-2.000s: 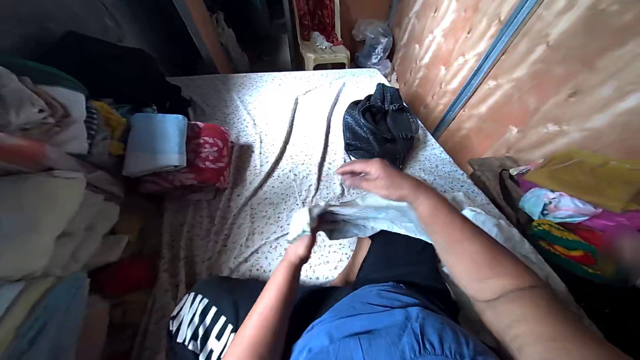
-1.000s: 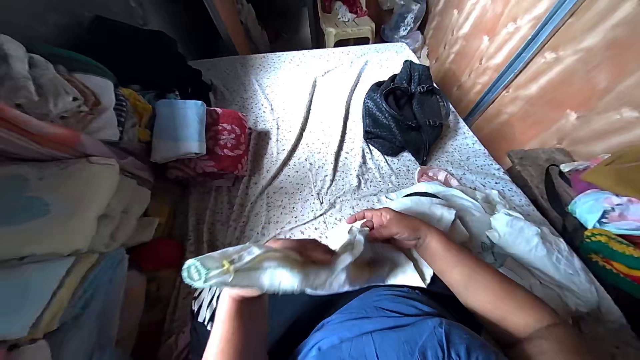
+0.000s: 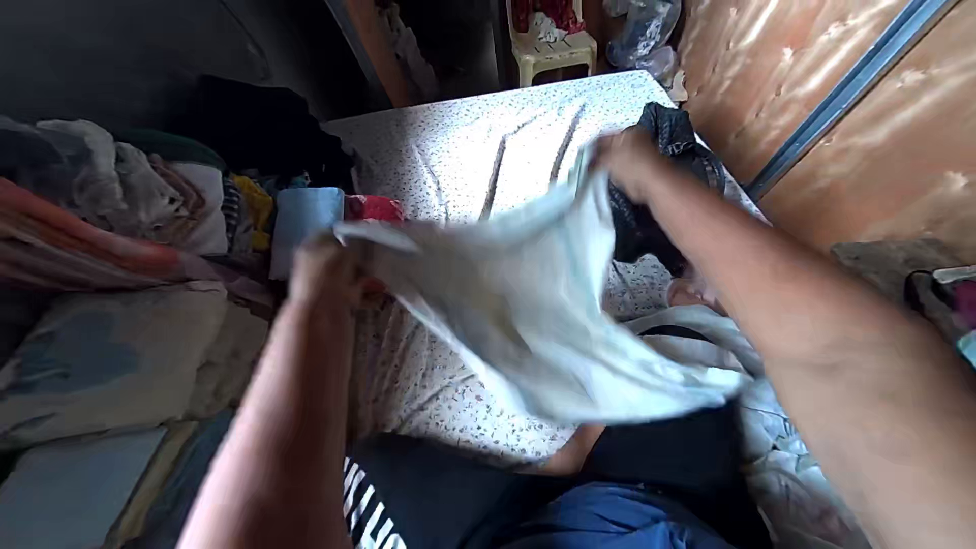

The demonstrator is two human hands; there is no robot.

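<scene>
A pale white-green cloth [image 3: 534, 305], blurred by motion, is stretched in the air between my two hands, above the speckled sheet and my lap. My left hand [image 3: 328, 267] grips its left corner, beside the folded light-blue cloth [image 3: 305, 221]. My right hand [image 3: 625, 160] holds the upper right corner, in front of the dark denim-like garment [image 3: 648, 221]. The lower edge of the cloth swings out toward the right. Fingertips of both hands are blurred.
A bed or mat with a speckled white sheet [image 3: 427, 152] lies ahead. Stacks of folded cloths [image 3: 114, 351] stand at left, a red folded cloth [image 3: 374, 208] among them. Crumpled pale clothes [image 3: 770, 412] lie at right. Beyond are a plastic chair [image 3: 553, 55] and a plywood wall [image 3: 877, 175].
Both hands have moved up and apart, and the pale cloth, bunched near my lap a second ago, is now spread between them.
</scene>
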